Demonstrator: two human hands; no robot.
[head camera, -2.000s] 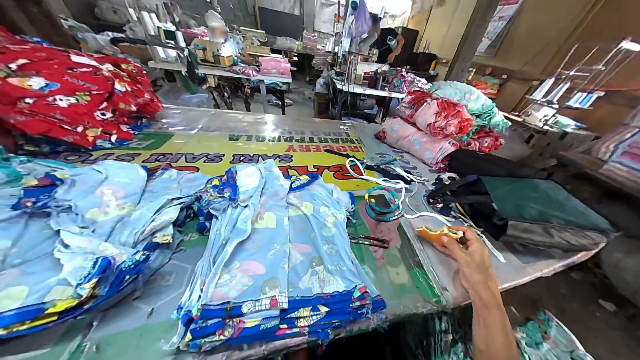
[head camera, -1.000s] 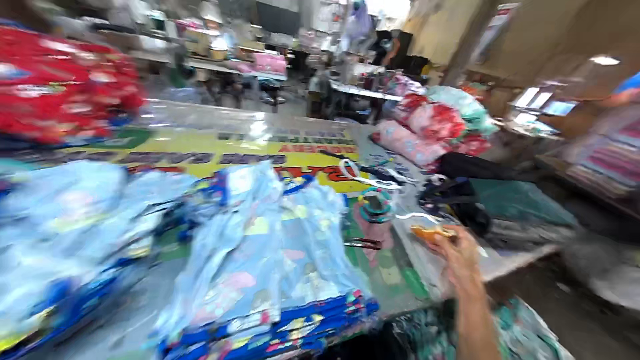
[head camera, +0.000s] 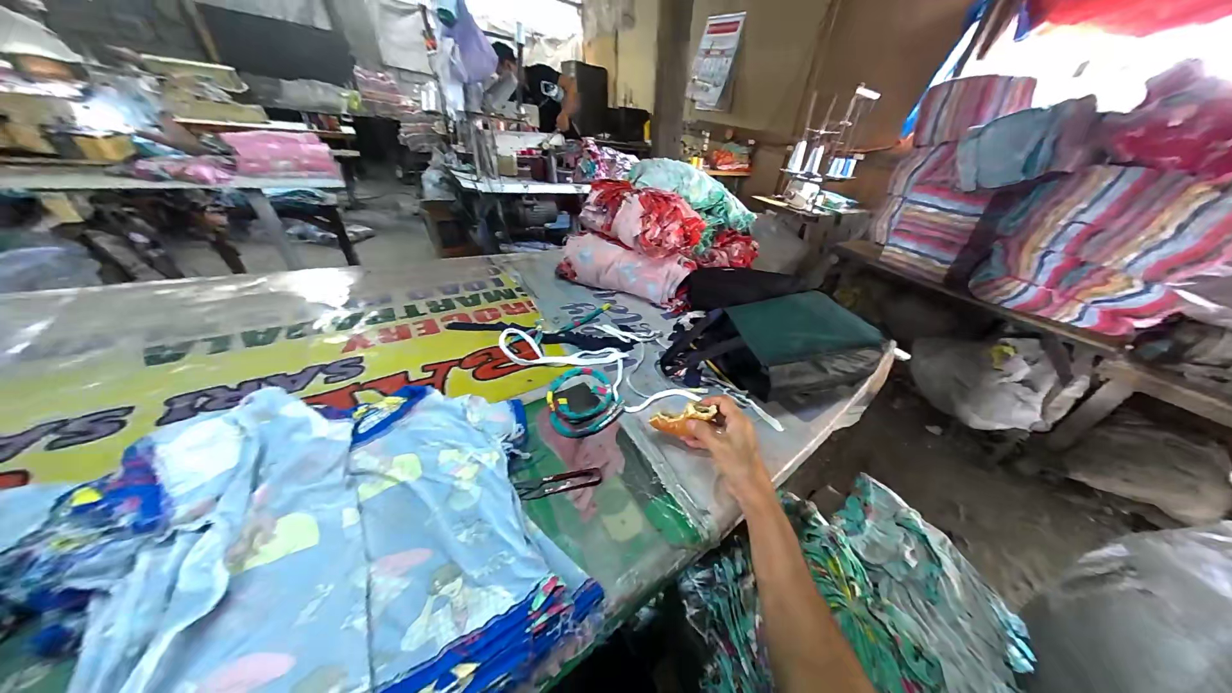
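Note:
My right hand (head camera: 729, 445) holds a bitten piece of bread (head camera: 684, 420) over the table's right part. Left of it lie a coiled teal cord (head camera: 584, 402) and white cord (head camera: 539, 358), with a pair of thread snips or scissors (head camera: 560, 483) nearer me. A stack of light blue printed garments (head camera: 318, 539) with dark blue trim covers the near left of the table. Just beyond the bread sits a dark green and black bag (head camera: 799, 332). My left hand is out of view.
Rolled pink and red cloth bundles (head camera: 640, 231) lie at the table's far edge. Teal printed fabric (head camera: 895, 587) hangs or is heaped below the near right edge. Striped cloth stacks (head camera: 1078, 241) stand on a bench at right. A person (head camera: 556, 96) is among sewing machines behind.
The view has swung to the right, so the red cloth pile at left is gone from it. The bread remains in my right hand near the table's right edge.

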